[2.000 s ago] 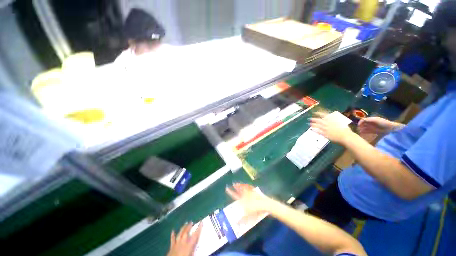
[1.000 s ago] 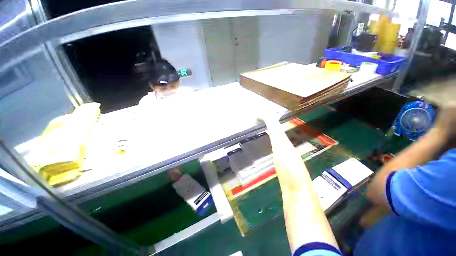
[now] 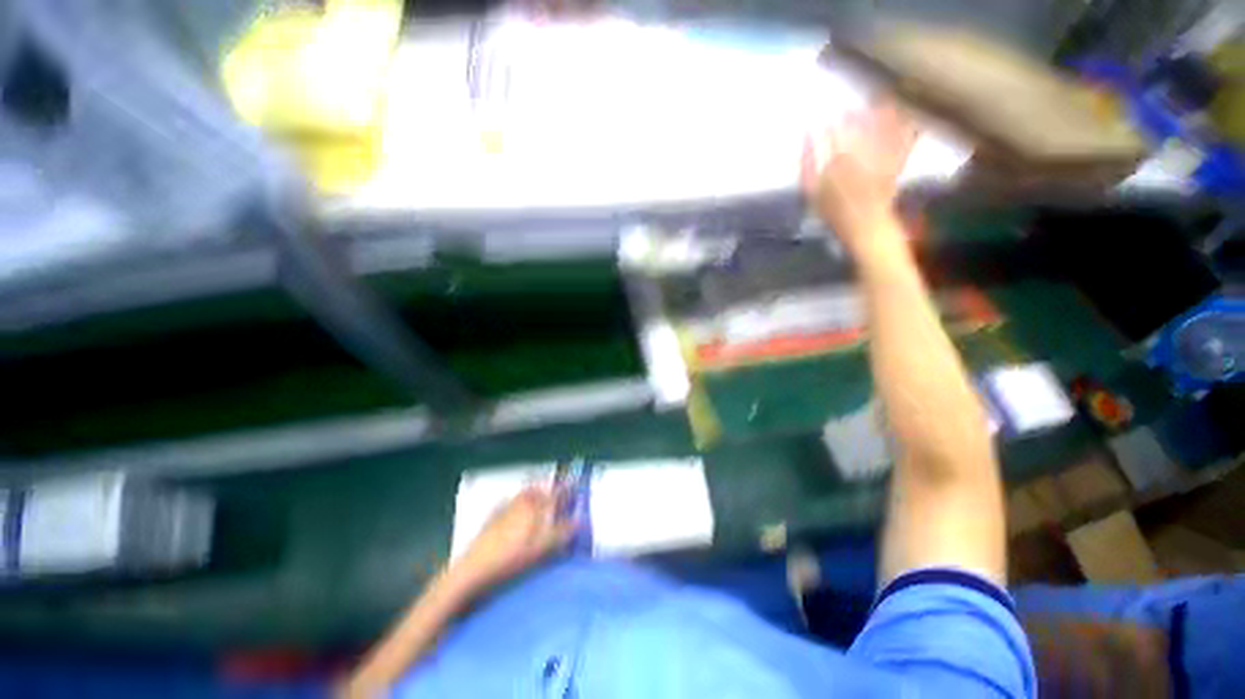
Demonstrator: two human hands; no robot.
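Note:
The view is blurred. White product boxes with a blue band (image 3: 653, 505) lie on the green bench ledge in front of me. My left hand (image 3: 526, 530) is on them near the blue band; its grip is unclear. My right hand (image 3: 863, 161) is stretched over the bright shelf (image 3: 614, 130), left of the brown cardboard sheets (image 3: 1017, 103). Glare hides whether it holds anything. More white boxes lie at the far left (image 3: 82, 523) and at the right (image 3: 1031, 396), beyond my right forearm.
A green conveyor (image 3: 533, 328) runs behind the ledge. A dark-topped stack (image 3: 765, 270) lies on the taped board. Yellow bags (image 3: 314, 89) are on the shelf. A blue round device (image 3: 1208, 344) and open cartons are at right. Another person's blue sleeve (image 3: 1208, 635) shows lower right.
The view has tilted down and turned left. My right hand has moved farther over the shelf. My left hand now shows on the boxes. The box on the conveyor no longer shows.

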